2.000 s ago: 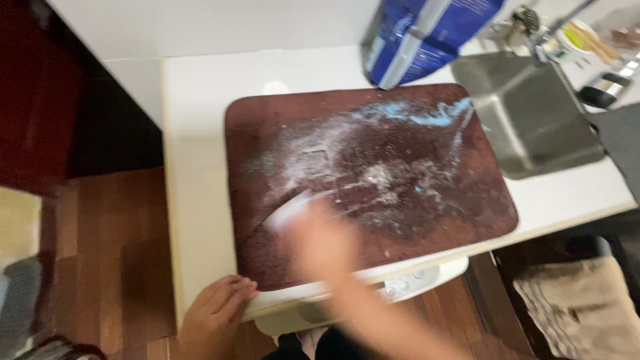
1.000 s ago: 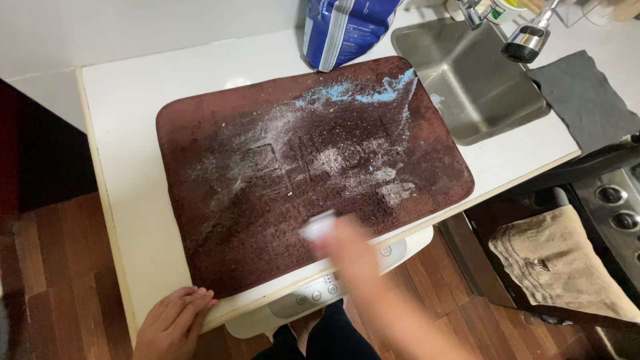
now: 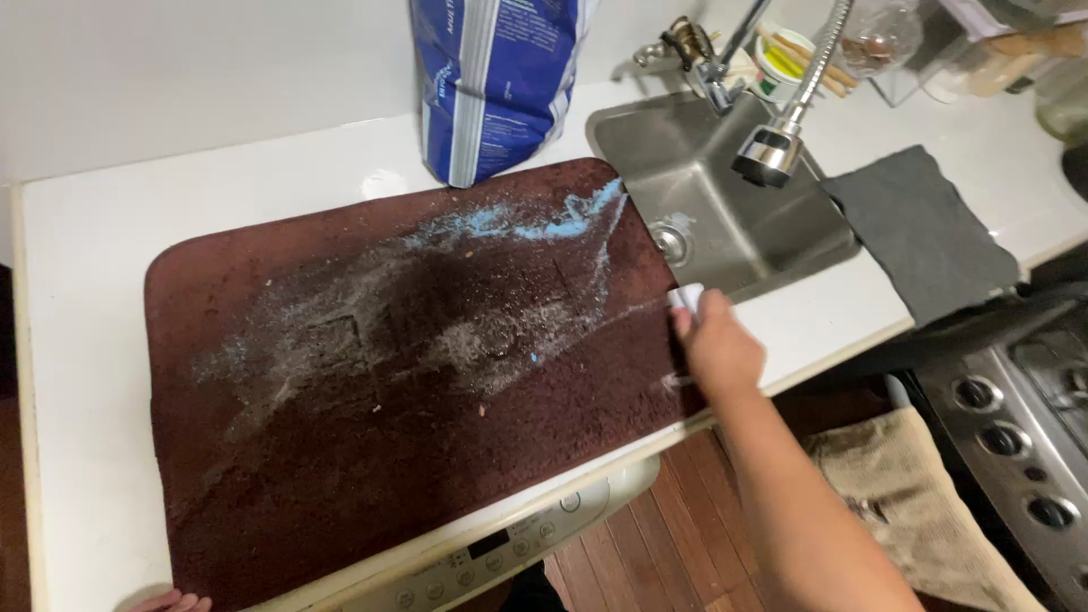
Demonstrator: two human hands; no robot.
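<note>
A dark red-brown mat point(image 3: 408, 340) lies on the white counter, with blue and whitish powder smeared over it. At the mat's right edge, beside the sink, my right hand point(image 3: 722, 344) grips a small white object point(image 3: 686, 297); part of it is hidden by the fingers, and I cannot tell what it is. Only the fingertips of my left hand point(image 3: 174, 602) show at the bottom left, by the mat's near left corner; whether they hold the mat cannot be told.
Behind the mat stands a blue plastic bag point(image 3: 510, 85). To the right are a steel sink point(image 3: 705, 187), a faucet spray head point(image 3: 769, 153) above it, a grey cloth point(image 3: 922, 229) and a stove point(image 3: 1020, 399). A beige towel point(image 3: 901, 501) hangs below. A washing machine panel point(image 3: 476, 552) shows under the counter edge.
My right hand, still with the white object, has moved right from the mat's near middle part to its right edge. My left hand is now mostly out of view.
</note>
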